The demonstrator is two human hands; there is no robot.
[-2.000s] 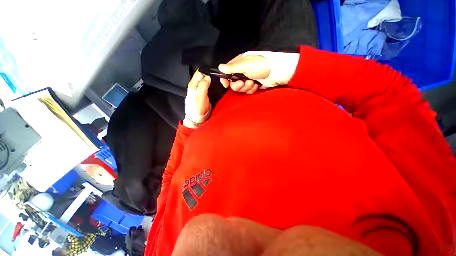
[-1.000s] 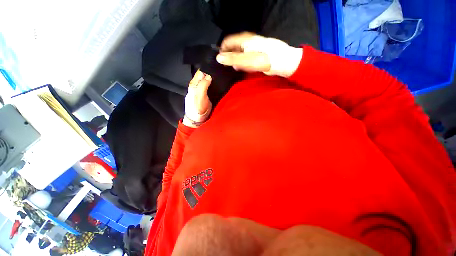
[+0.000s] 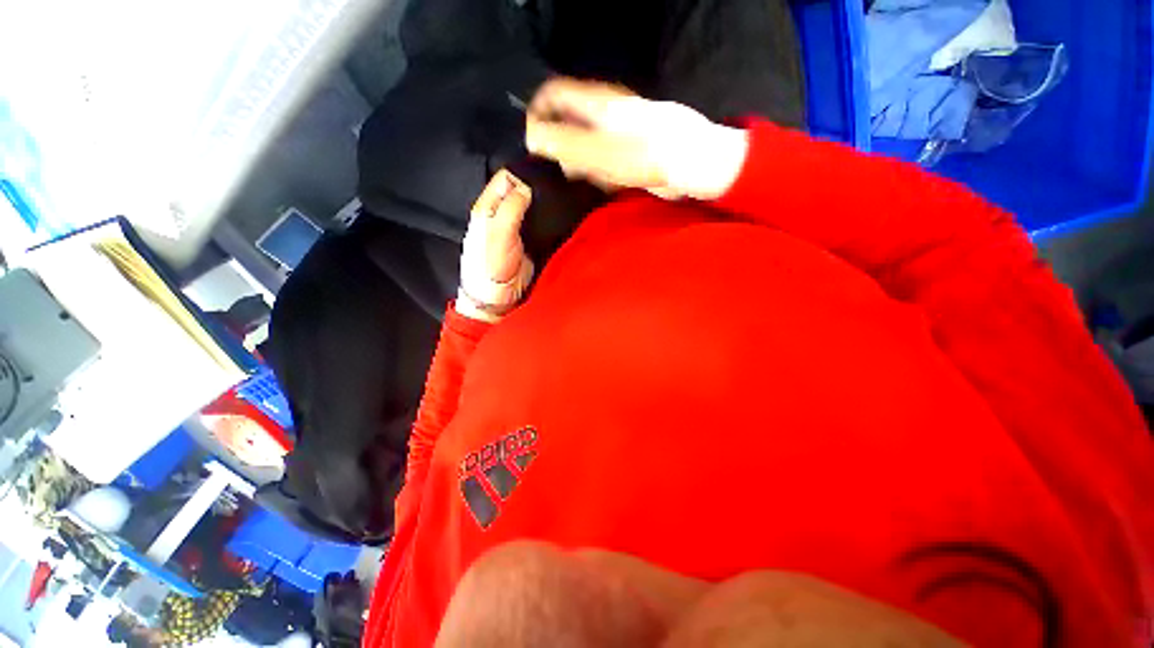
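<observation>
A large black garment piece (image 3: 424, 152) lies over my lap, merging with other dark cloth so its edges are hard to tell. My left hand (image 3: 496, 241) is at the cloth's near side, thumb and fingers together, pinching a black part of it. My right hand (image 3: 620, 137) is blurred, just above and to the right of my left hand, over the cloth. It holds the dark thread snips (image 3: 516, 100), mostly hidden in the fingers, with a small metal tip showing toward the left. The two hands are apart.
A white table with ruler markings (image 3: 272, 82) is at the upper left. A blue bin (image 3: 1088, 177) with light-blue cloth (image 3: 918, 76) and clear wrap is at the upper right. Another workstation's white surface (image 3: 133, 342) and a person in yellow checks (image 3: 196, 618) are at the left.
My right hand has moved up from beside my left fingers, then slightly left. The snips, clearly visible earlier, are now mostly hidden. My left hand has barely moved.
</observation>
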